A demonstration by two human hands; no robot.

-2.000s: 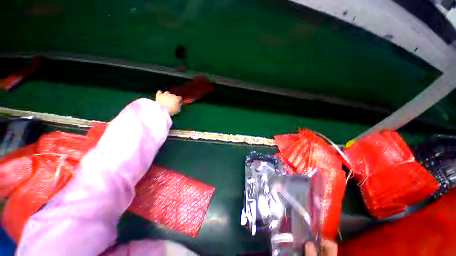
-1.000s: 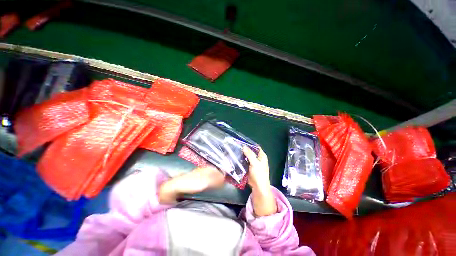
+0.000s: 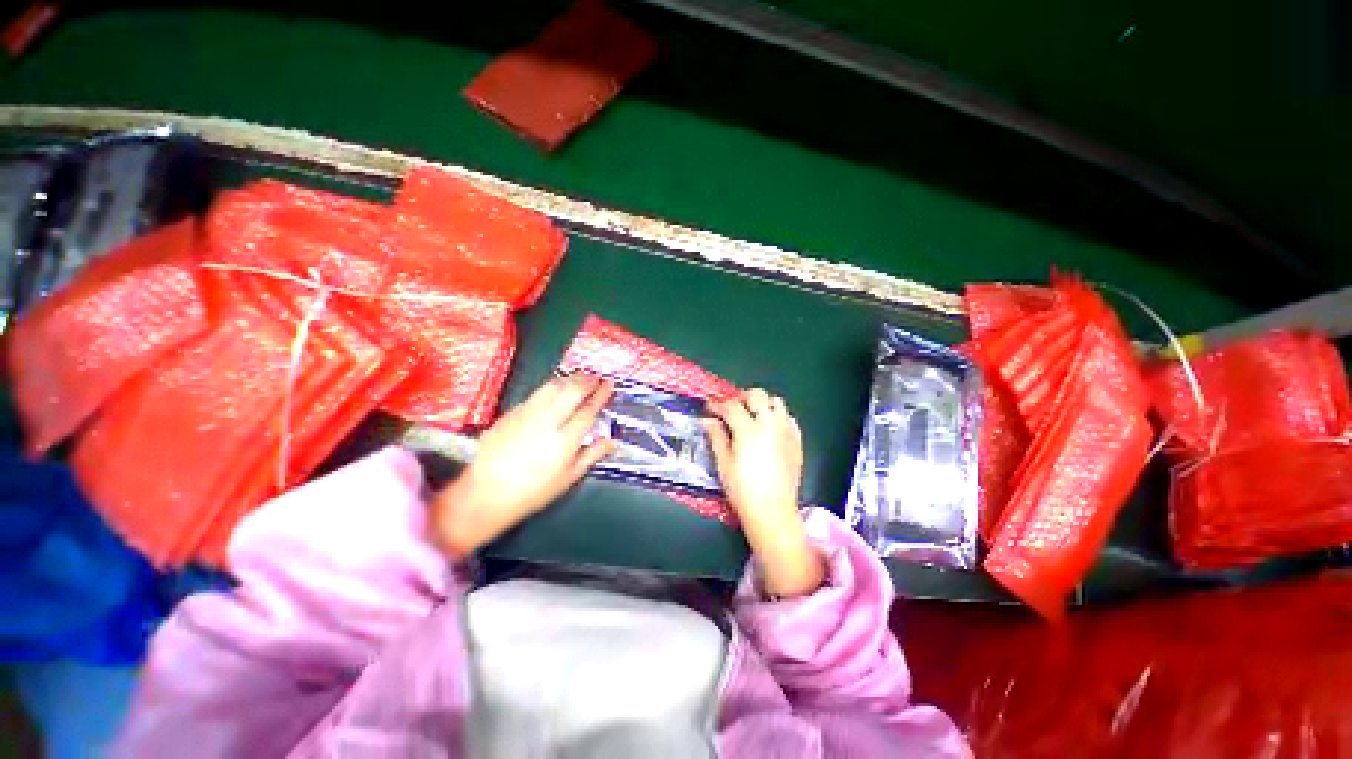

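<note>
A dark bagged unit [image 3: 654, 436] with silvery glare lies over a red bubble bag [image 3: 641, 352] on the dark green ledge in front of me. The bag shows above and below the unit. My left hand [image 3: 537, 445] rests on the unit's left end, fingers on its shiny film. My right hand [image 3: 759, 452] grips its right end. Whether any part of the unit is inside the red bag is hard to tell.
A fanned stack of red bubble bags [image 3: 274, 363] lies left. Another bagged unit [image 3: 916, 460] lies right, beside red bundles [image 3: 1075, 438]. A red packet [image 3: 564, 74] lies on the green belt. Glossy red sheeting [image 3: 1157, 667] is at lower right.
My left hand has left the belt and come to the unit. The unit has been brought from the right onto the red bag and turned nearly level. The packet on the belt has been let go.
</note>
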